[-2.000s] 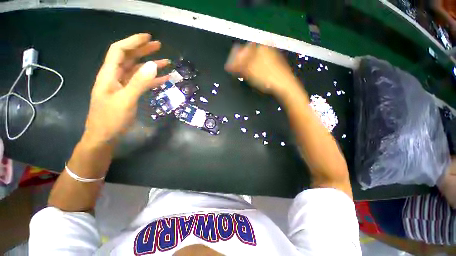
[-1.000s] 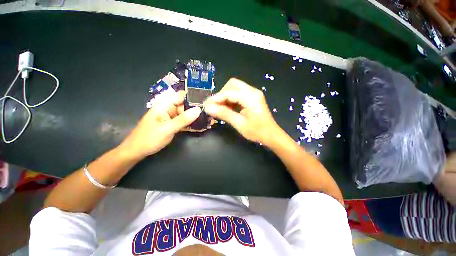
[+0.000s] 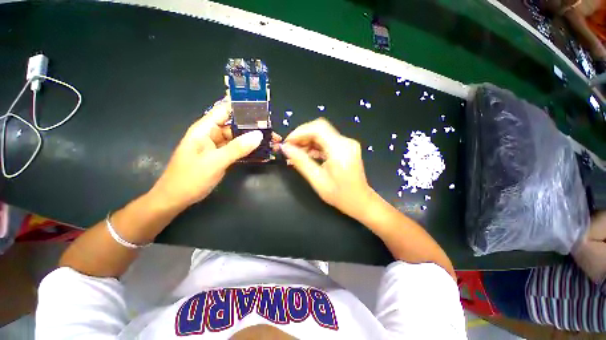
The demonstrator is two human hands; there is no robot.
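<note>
A phone unit (image 3: 251, 111) is held upright above the bench mat, its blue circuit board with two small silver squares at the far end, a silver-grey metal cover in the middle and a black end nearest me. My left hand (image 3: 202, 156) grips its left side and black end, thumb on top. My right hand (image 3: 327, 159) is at the unit's lower right corner, thumb and index finger pinched together; a tiny light spot shows at the fingertips, too small to identify. A pile of white pieces (image 3: 423, 161) lies to the right, with single pieces scattered around it.
A white cable (image 3: 38, 126) with a plug lies at the left. A bundle in clear plastic (image 3: 525, 176) lies at the right, beside another person's arm (image 3: 590, 247). Beyond the white rail (image 3: 312, 41), the green conveyor carries another unit (image 3: 381, 36).
My hands first came together on a unit from apart. Since then, the held unit has moved slightly left and away from me, and my right fingers have shifted to its lower right corner.
</note>
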